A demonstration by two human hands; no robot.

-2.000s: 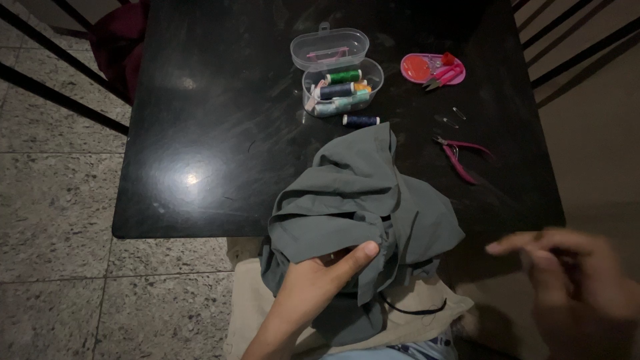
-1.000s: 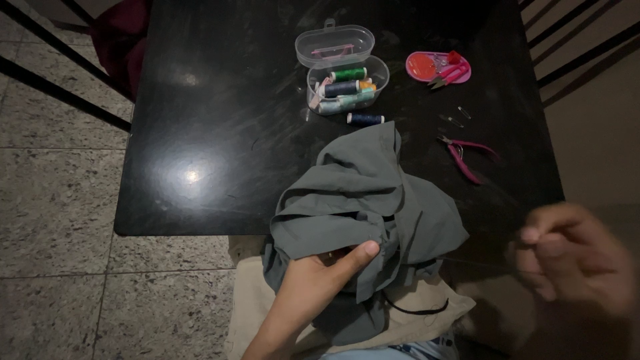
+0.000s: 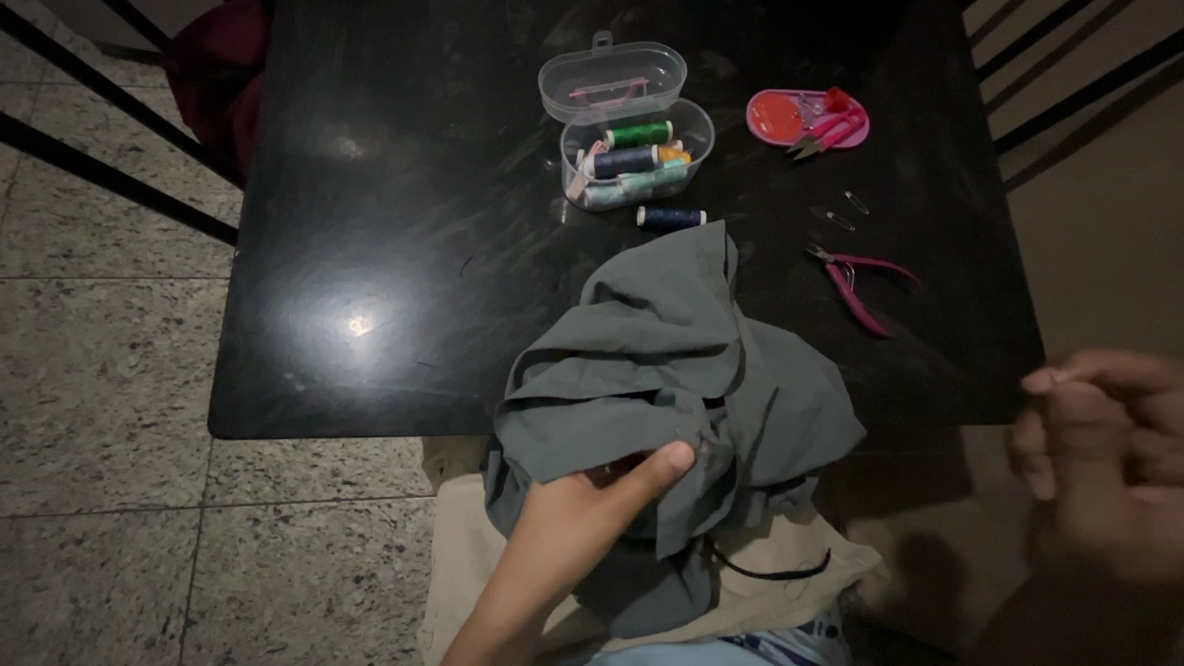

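Observation:
A bunched grey-green cloth garment [image 3: 647, 342] lies over the front edge of the dark table and hangs toward my lap. My left hand [image 3: 601, 509] grips a fold of it, thumb on top and fingers hidden beneath. Off to the right, away from the cloth, my right hand [image 3: 1101, 444] is raised with thumb and index fingertip pressed together; it is blurred, and whether a needle or thread sits between them cannot be made out. A dark blue thread spool [image 3: 672, 218] lies just behind the cloth. A beige cloth [image 3: 472, 564] with a black cord [image 3: 772, 572] lies below.
On the glossy black table [image 3: 370, 231] stands an open clear plastic box [image 3: 638, 157] of thread spools. To its right lie a pink sewing kit tray [image 3: 809, 120] with small scissors, two safety pins [image 3: 849, 211] and pink-handled nippers [image 3: 856, 287]. Chair bars flank the table.
My right hand has moved right, away from the cloth, since the earliest frame. My left hand keeps its hold on the grey-green cloth.

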